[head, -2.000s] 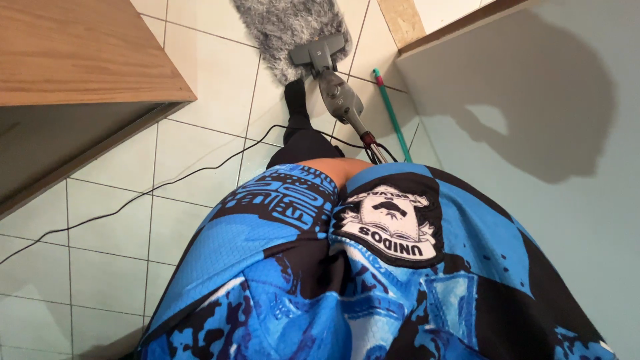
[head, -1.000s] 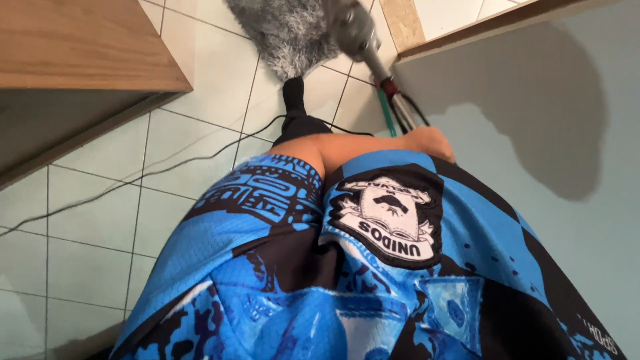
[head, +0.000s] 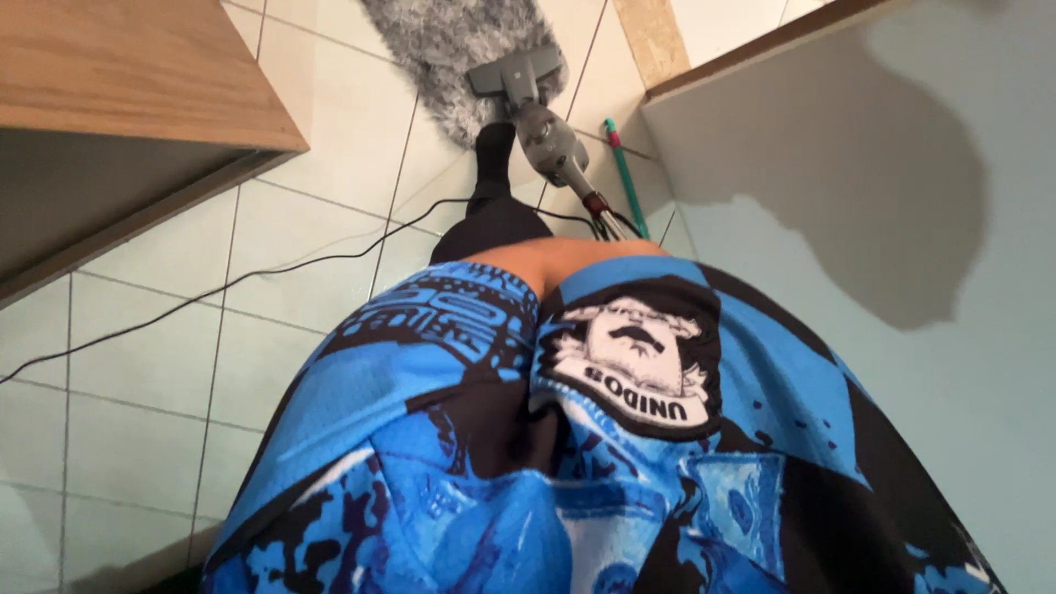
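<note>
Neither of my hands shows in the head view; my patterned blue and black shirt (head: 462, 371) fills the lower middle. Beyond it, a grey upright vacuum cleaner (head: 551, 147) leans away from me, its floor head (head: 516, 76) lying on a shaggy grey rug (head: 450, 49). The upper part of the vacuum, with any grip on it, is hidden behind my body. A black sock (head: 495, 153) on my foot is close beside the vacuum, at the rug's near edge. A thin black cord (head: 264, 272) runs from near the vacuum across the tiles to the left.
At the upper left juts the corner of a wooden cabinet (head: 148, 74). A pale wall (head: 792, 214) with a wooden edge stands at the right. Beside it a green pole (head: 625, 177) lies or leans near the vacuum. Light tiles (head: 148, 346) cover the floor.
The vacuum's floor head was out of sight past the top edge a second ago and now shows on the rug, drawn back towards me. The green pole shows more fully again.
</note>
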